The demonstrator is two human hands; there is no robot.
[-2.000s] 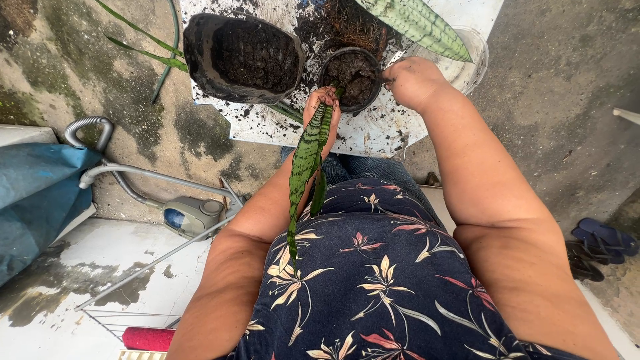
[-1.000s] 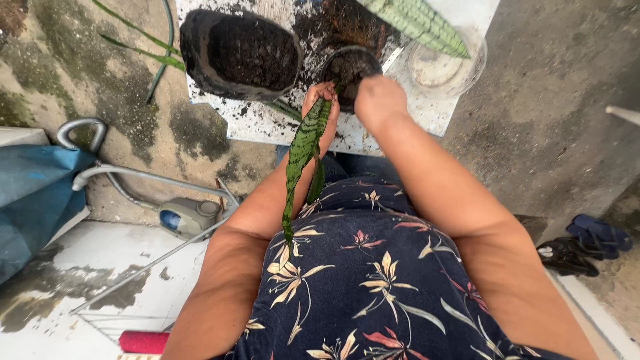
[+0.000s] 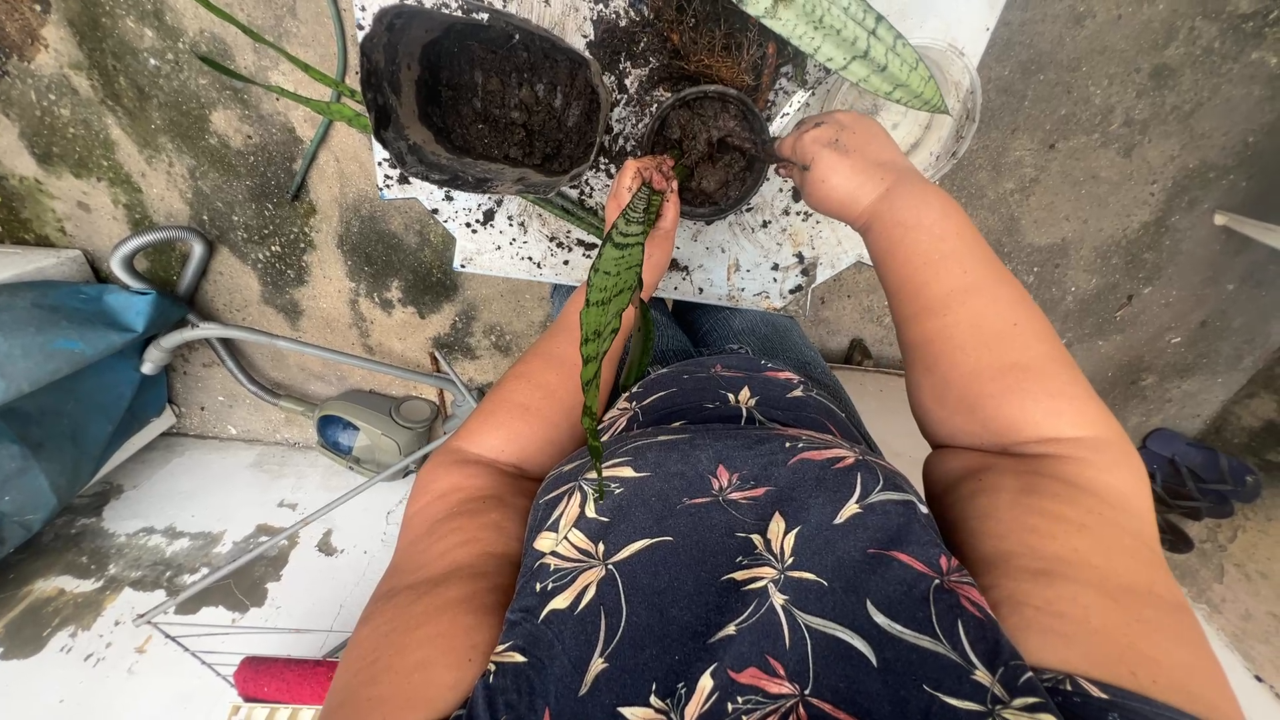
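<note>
My left hand grips a snake plant near its base, at the left rim of a round black pot; the leaves hang down toward my shirt. Dark soil fills much of this pot. At the pot's right rim, my right hand is closed on a dark, soil-covered tool, whose head reaches over the soil; its exact kind cannot be told. To the left stands a larger black container with soil inside. Behind the pot lies a fibrous root mass in loose soil.
The soil-strewn white table also bears a clear plastic tub, with a broad snake plant leaf over it. A vacuum cleaner, a metal drying rack and a blue cover are at the left. Dark flip-flops lie at the right.
My right hand was over the pot's right part one second ago and is now outside its right rim. My left hand has stayed at the left rim with the snake plant.
</note>
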